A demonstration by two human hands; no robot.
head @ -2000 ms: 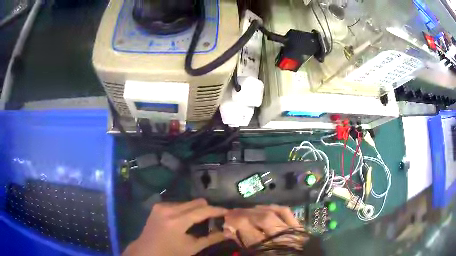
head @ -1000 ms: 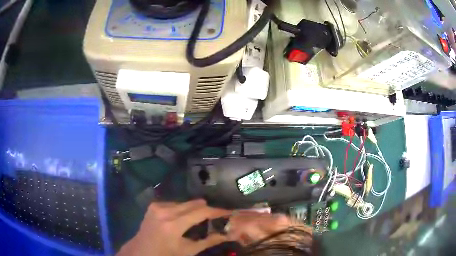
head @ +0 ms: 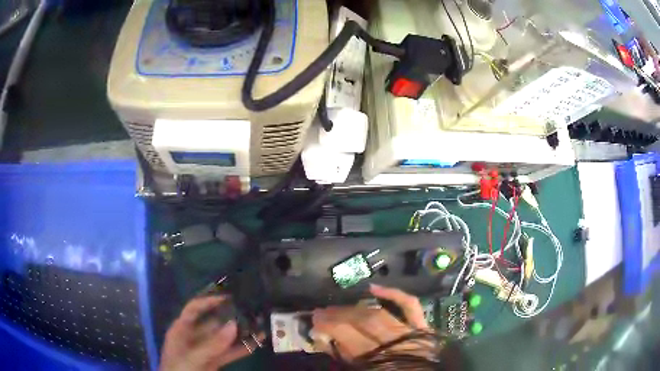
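My left hand is low at centre-left, around a small dark block that looks like a power adapter; metal pins show at its right side. My right hand lies over the right part of a pale test socket plate, with thin dark cables across its back. A dark piece shows among its fingers, but what it holds is unclear. Behind the hands lies the long dark test fixture, with a small green circuit board on top and green lights at its right.
A blue bin with dark units stands at left. Behind are a beige variac, a power strip with white plugs and a cream meter under a clear box. White and red test leads coil at right.
My left hand has moved left, away from my right hand, with the dark block in it. The pale socket plate is now uncovered between them. The camera view has shifted slightly.
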